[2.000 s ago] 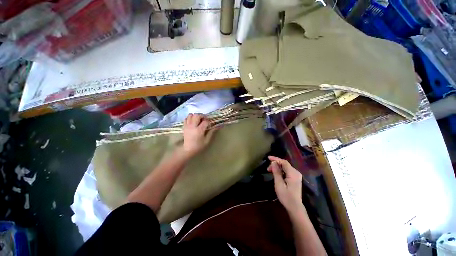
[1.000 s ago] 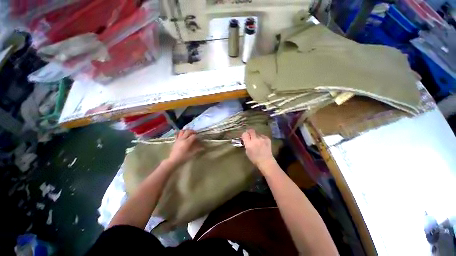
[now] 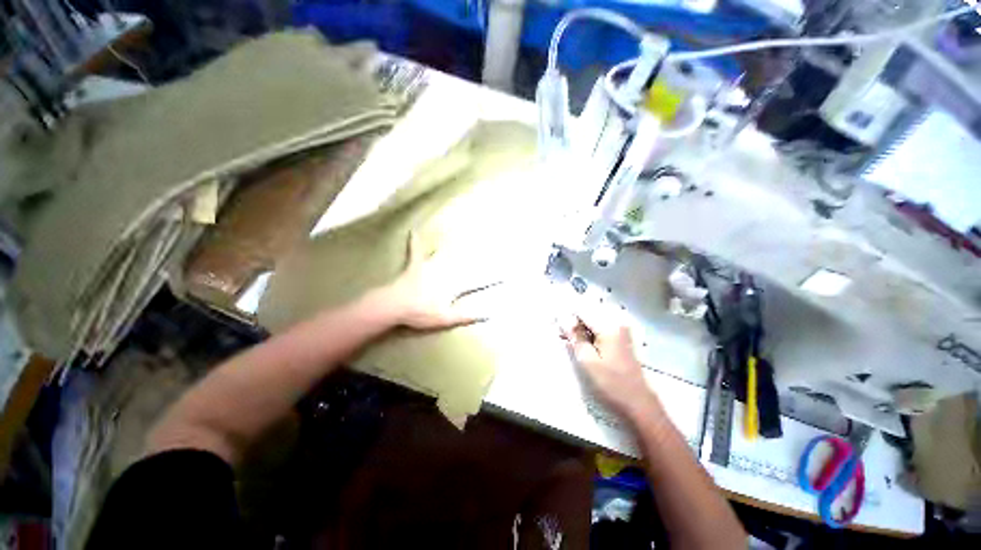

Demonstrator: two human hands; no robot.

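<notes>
A khaki garment panel (image 3: 360, 252) lies on the white machine table, running towards the bright spot below the sewing machine head. My left hand (image 3: 430, 306) lies flat on the panel with fingers spread. My right hand (image 3: 611, 360) is right of the panel, just below the needle area, fingers curled around a small dark tool that looks like thread snips (image 3: 584, 334). Glare hides the panel's far edge and my fingertips. The needle area (image 3: 559, 263) is partly washed out.
A khaki stack of panels (image 3: 204, 118) lies at left on brown taped cardboard (image 3: 274, 220). A lit lamp (image 3: 554, 113) stands above the needle. Right of my right hand are a yellow-and-black tool (image 3: 752, 392), a metal ruler (image 3: 722, 424) and blue-red scissors (image 3: 834, 478).
The view has turned right, from the second pile beside my lap to the sewing machine. Both hands have left that pile and are at the machine table, where a panel lies under my left hand.
</notes>
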